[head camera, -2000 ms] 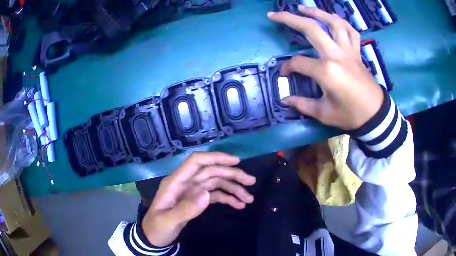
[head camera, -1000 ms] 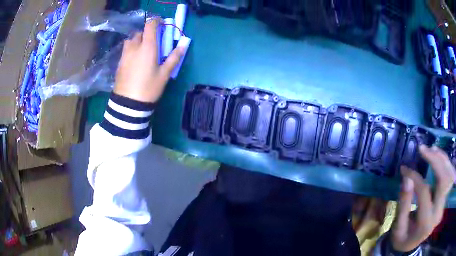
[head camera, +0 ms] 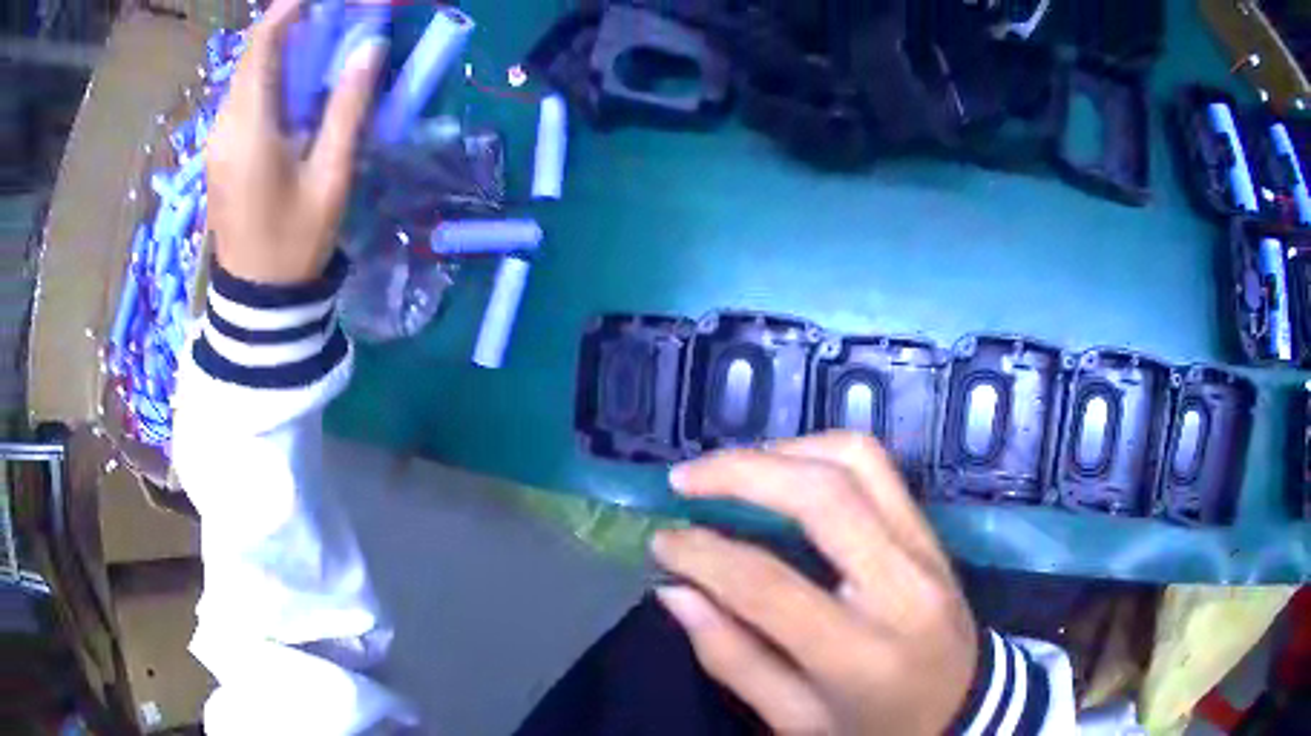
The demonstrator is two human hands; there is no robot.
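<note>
My left hand (head camera: 295,151) is at the upper left, closed around several blue battery cells (head camera: 319,65); its top is cut off by the frame edge. One more cell (head camera: 429,65) lies beside its fingers, and three loose cells, one of them upright in view (head camera: 548,147), lie on the mat to its right. My right hand (head camera: 848,597) is open and empty at the bottom centre, in front of the row of black housing halves (head camera: 1006,417). Its fingers partly hide the lower edges of some. The housings show oval rings, most with pale centres.
A cardboard carton (head camera: 72,288) full of blue cells stands at the left. A crumpled clear bag (head camera: 396,281) lies beside it. Loose black frames (head camera: 654,65) are heaped at the back. Housings holding cells (head camera: 1265,288) sit at the far right of the green mat (head camera: 805,230).
My left hand has moved up and left with cells in its grasp, leaving loose cells spread on the mat. My right hand has moved left from the right end of the row. The view has shifted.
</note>
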